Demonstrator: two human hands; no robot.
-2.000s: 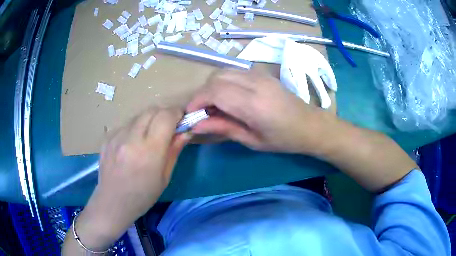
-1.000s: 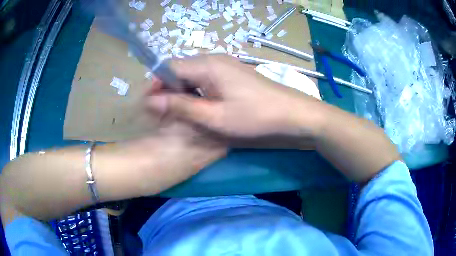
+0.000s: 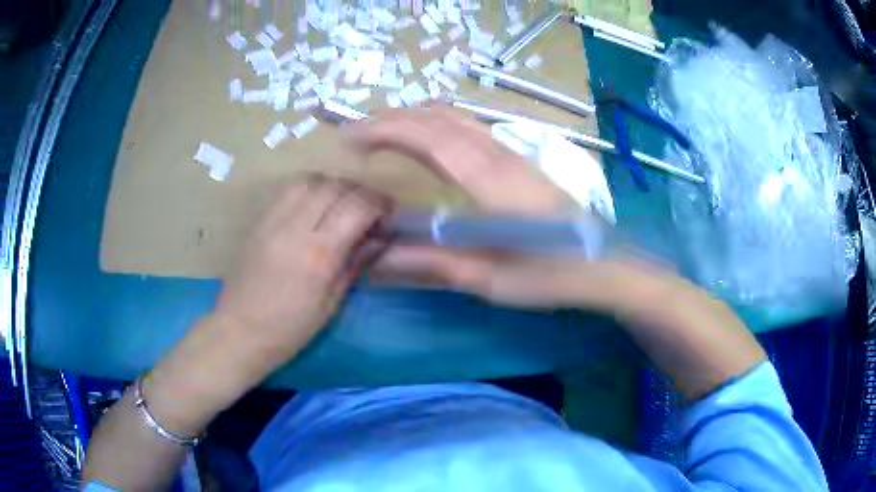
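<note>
A silver metal tube (image 3: 519,233), blurred by motion, lies level above the front of the cardboard. My left hand (image 3: 293,255) is closed around its left end. My right hand (image 3: 471,183) is spread along the tube, with the thumb below and the fingers above and apart; blur hides whether it grips the tube. Many translucent plastic pieces (image 3: 365,67) are scattered on the cardboard sheet (image 3: 154,211). Another silver tube (image 3: 344,111) shows partly behind my right hand.
Silver tubes (image 3: 533,89) lie at the upper right beside a white glove (image 3: 567,168). Blue-handled pliers (image 3: 624,144) and a crumpled clear plastic bag (image 3: 759,173) are farther right. Long thin strips (image 3: 29,192) run along the left edge. Yellowish paper (image 3: 624,17) is at the top right.
The held tube has swung from pointing up and left to lying toward the right. My left hand has moved out from beneath my right hand to the left. My right hand has opened somewhat.
</note>
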